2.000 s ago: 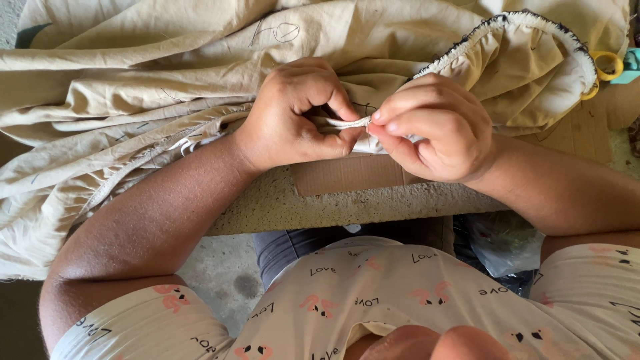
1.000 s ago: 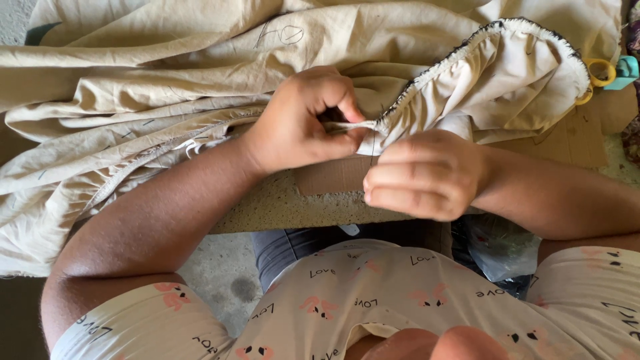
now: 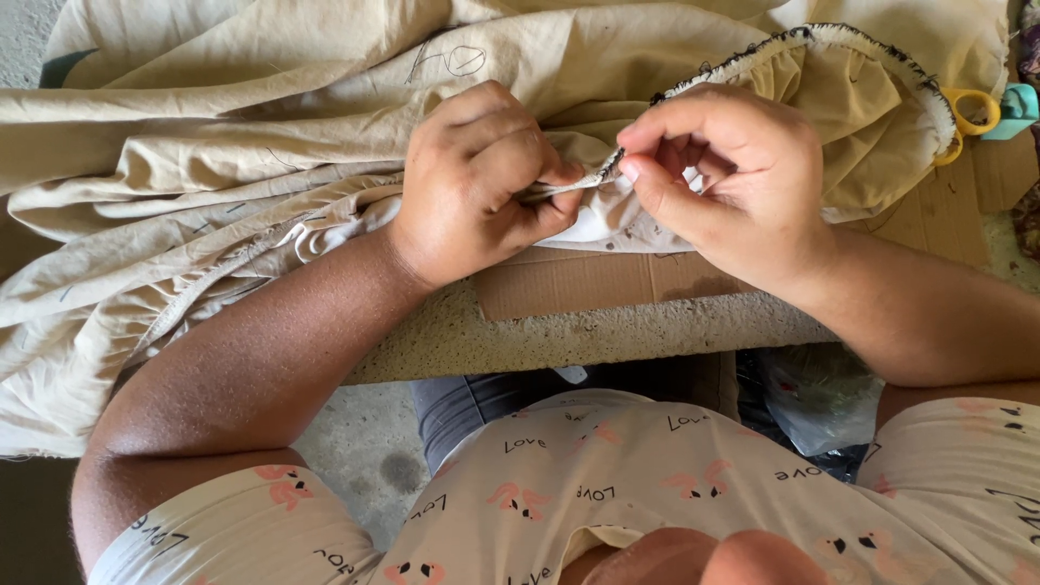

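Observation:
A large beige cloth (image 3: 341, 77) lies in folds under both hands, with a drawn mark near its top middle. My left hand (image 3: 487, 183) pinches the gathered edge of the cloth between thumb and fingers. Just right of it, my right hand (image 3: 723, 175) has thumb and index fingertips at the same edge, where dark stitches begin. Whether a needle is between them cannot be seen. The edge with black overcast stitching (image 3: 845, 34) curves up and around to the right, and the fabric inside it is puckered.
Yellow-handled scissors (image 3: 975, 112) lie at the right beside a turquoise object (image 3: 1016, 111). Cardboard (image 3: 569, 284) lies beneath the cloth on a rough slab (image 3: 617, 333), whose front edge is close to my body. A clear plastic bag (image 3: 821, 398) is below at the right.
My right hand lowered from the cloth edge, then rose back to it with its fingers more spread. My left hand keeps its pinch on the edge.

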